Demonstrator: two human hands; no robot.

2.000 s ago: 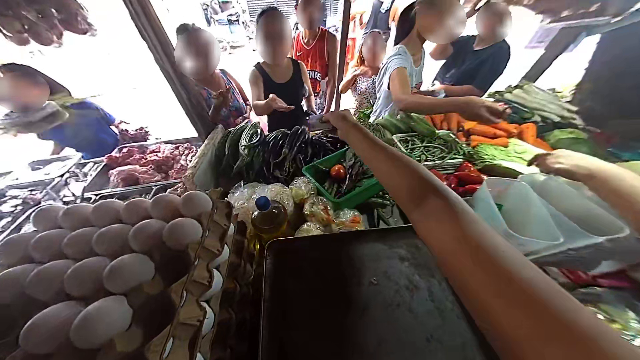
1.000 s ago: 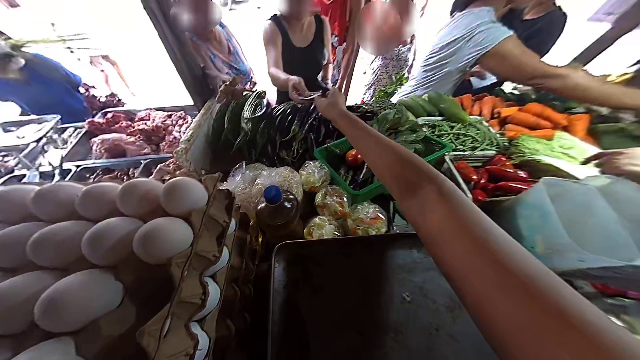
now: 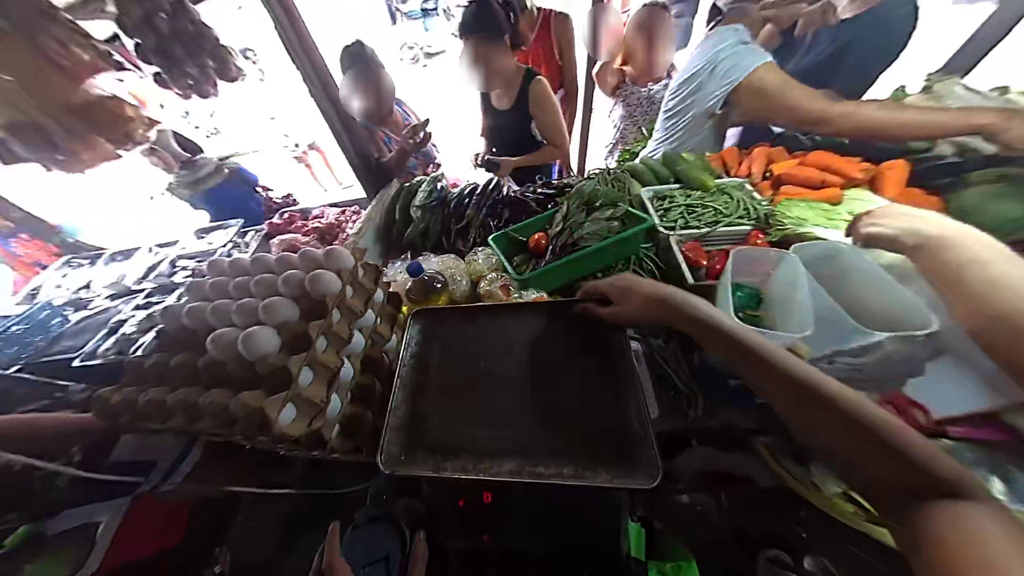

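My right hand is at the far right corner of a dark metal weighing tray, fingers curled near its rim; whether it grips anything is unclear. At the bottom edge, fingers of my left hand show around a dark rounded object, mostly cut off by the frame. Below the tray glows a red digital display. Stacked egg trays with eggs stand left of the metal tray. Beyond it are a blue-capped bottle, wrapped vegetable packs and a green basket with leafy greens and a tomato.
Eggplants, green beans, carrots and red peppers lie across the stall. White plastic containers stand at right, near another person's arm. Raw meat lies back left. Several people stand beyond the stall.
My right hand has drawn back from near the person in the black top to the tray's far corner. That person's hands have moved down. The view has shifted, showing my left hand.
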